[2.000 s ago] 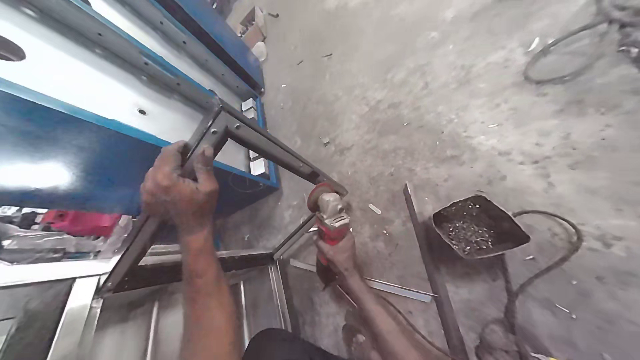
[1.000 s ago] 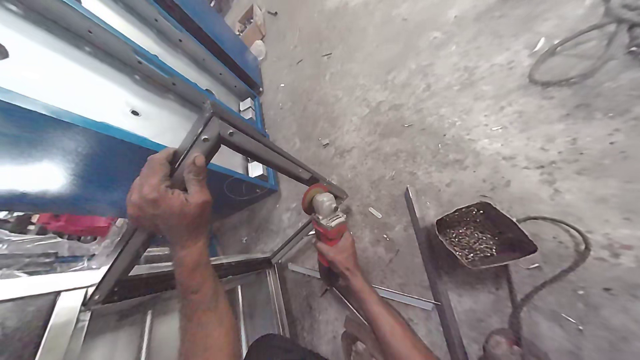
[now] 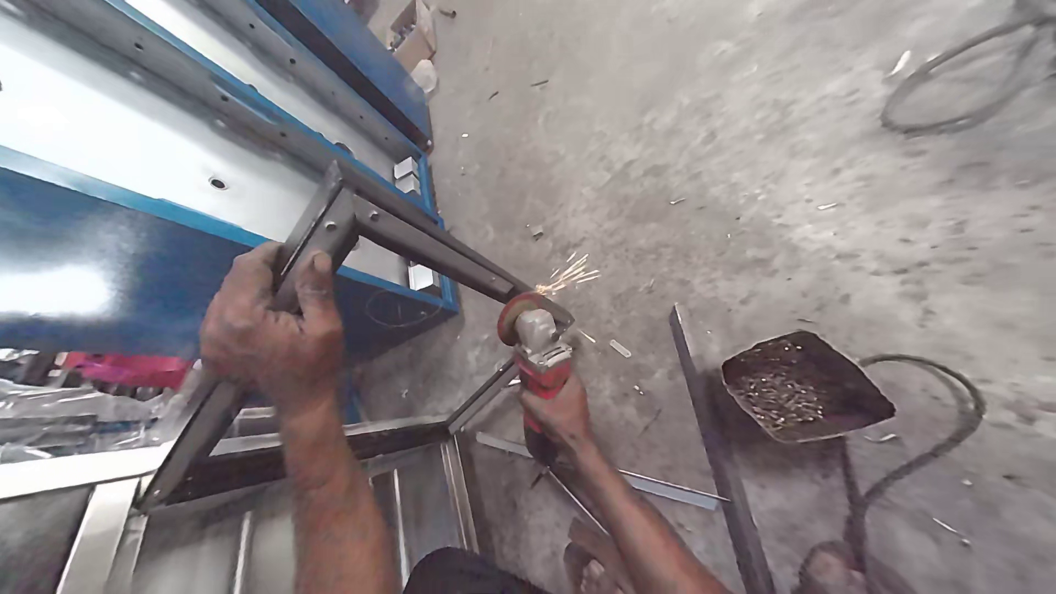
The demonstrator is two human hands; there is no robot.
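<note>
My left hand (image 3: pixel 276 330) is wrapped around one side of a dark metal frame (image 3: pixel 437 252), just below its upper corner, where rivet-like dots show. My right hand (image 3: pixel 561 408) grips the red body of an angle grinder (image 3: pixel 544 351). The grinder's reddish-brown disc (image 3: pixel 520 319) touches the frame's far right corner, and bright sparks (image 3: pixel 571 274) fly up and to the right from that contact. Below, the frame's lower side lies along a silvery metal structure (image 3: pixel 107 528).
Blue and white metal panels (image 3: pixel 206 239) stand at upper left. On the concrete floor (image 3: pixel 701 165) lie a dark metal bar (image 3: pixel 714 454), a square tray (image 3: pixel 866 408) of small metal pieces, a light metal strip (image 3: pixel 668 488) and cables (image 3: pixel 978 404). A cardboard box (image 3: pixel 415 37) sits at the top.
Sparks now come off the disc at the frame's corner; none show in the earlier frames. Both hands keep their holds on the frame and the grinder.
</note>
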